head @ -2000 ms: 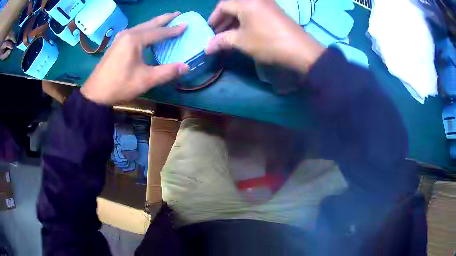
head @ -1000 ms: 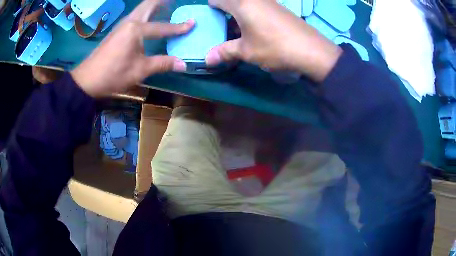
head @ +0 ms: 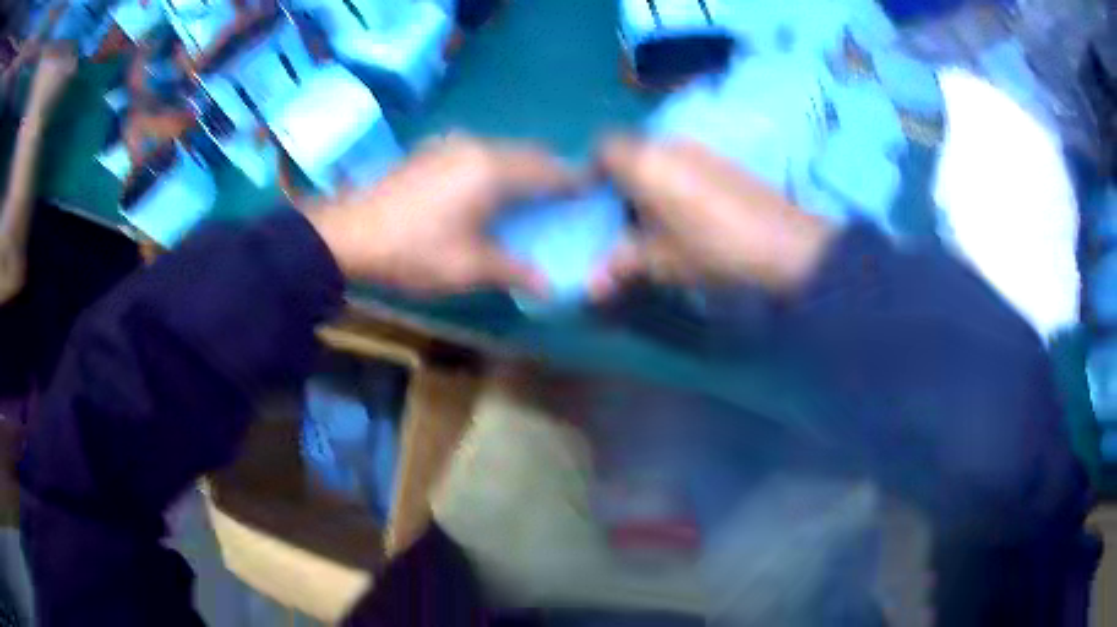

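Note:
The frame is blurred. A light-blue speaker unit (head: 564,243) is held between both hands, just above the near edge of the green bench (head: 539,55). My left hand (head: 435,214) grips its left side. My right hand (head: 704,221) grips its right side. The fingers cover much of the unit, and its strap and which face is up cannot be told.
Several light-blue speaker units (head: 325,123) crowd the bench at far left. Light-blue covers (head: 784,129) are piled beyond my right hand, with a white stack (head: 1004,196) at right. An open carton (head: 423,429) with blue pieces stands below the bench. Another person's arm shows at far left.
The view has shifted, showing more of the far bench. Both hands with the unit appear lower and further right, closer together around it. The unit's broad face no longer shows clearly.

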